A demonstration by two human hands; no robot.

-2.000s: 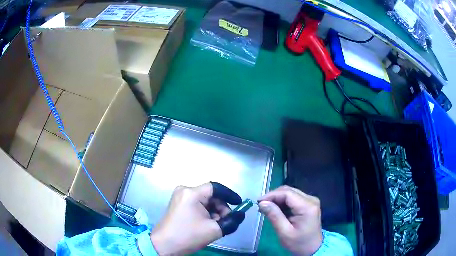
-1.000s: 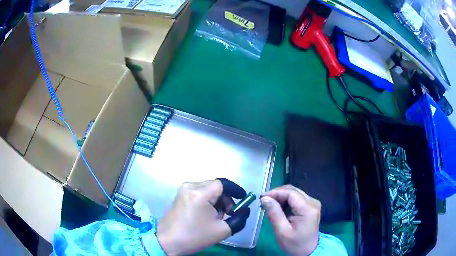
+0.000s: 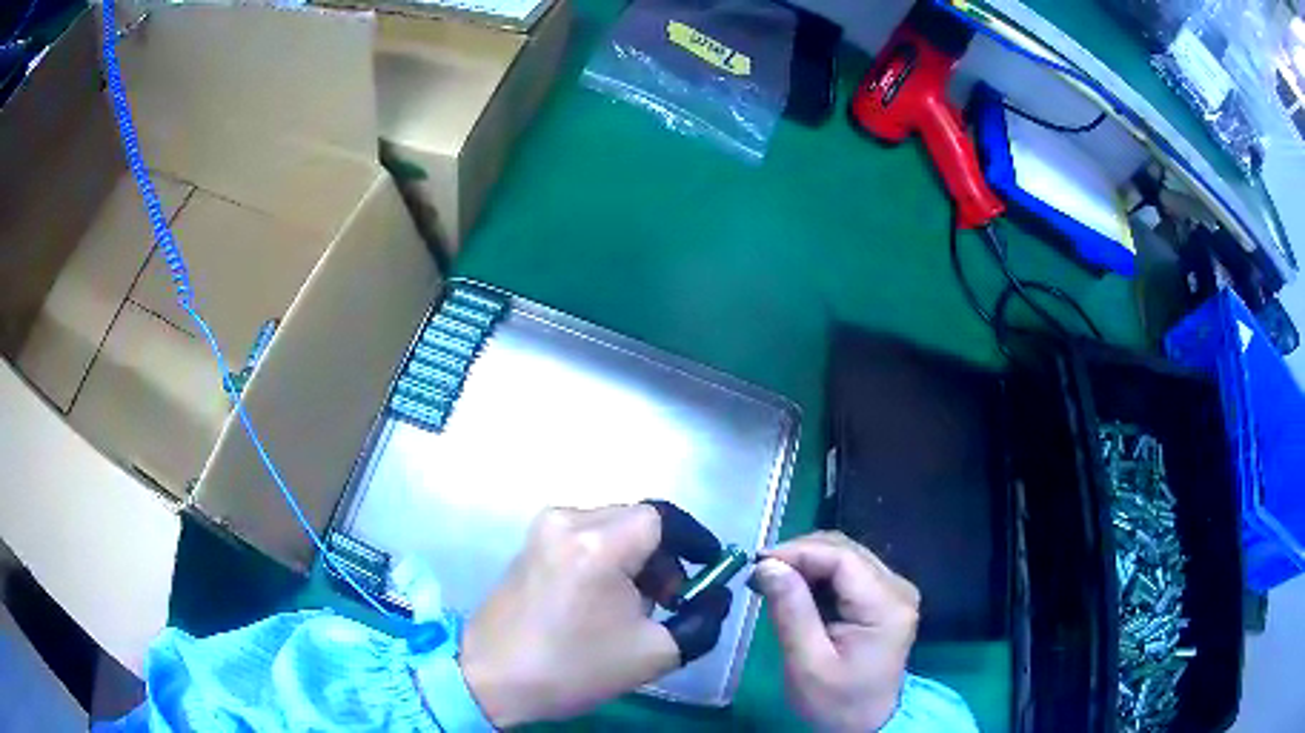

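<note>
My left hand (image 3: 580,609), with black finger cots on thumb and finger, holds a small green circuit board module (image 3: 711,574) over the front right part of the metal tray (image 3: 616,415). My right hand (image 3: 844,623) is just right of it, thumb and forefinger pinched together at the module's upper right end. Whether something thin is between these fingertips is too small to tell. A row of modules (image 3: 447,358) lies along the tray's left edge, and a few more (image 3: 358,561) lie at its lower left corner.
An open carton (image 3: 301,337) stands left, crossed by a blue coiled cord (image 3: 150,215). A black flat panel (image 3: 916,487) and a black bin (image 3: 1059,573) heaped with modules are right. A zip bag (image 3: 694,72), red gun (image 3: 930,122) and blue bin (image 3: 1245,415) lie farther out.
The view has shifted slightly, so the carton, bag and red gun sit a little farther right in the picture. The hands keep the same hold, with the module still between the left fingers.
</note>
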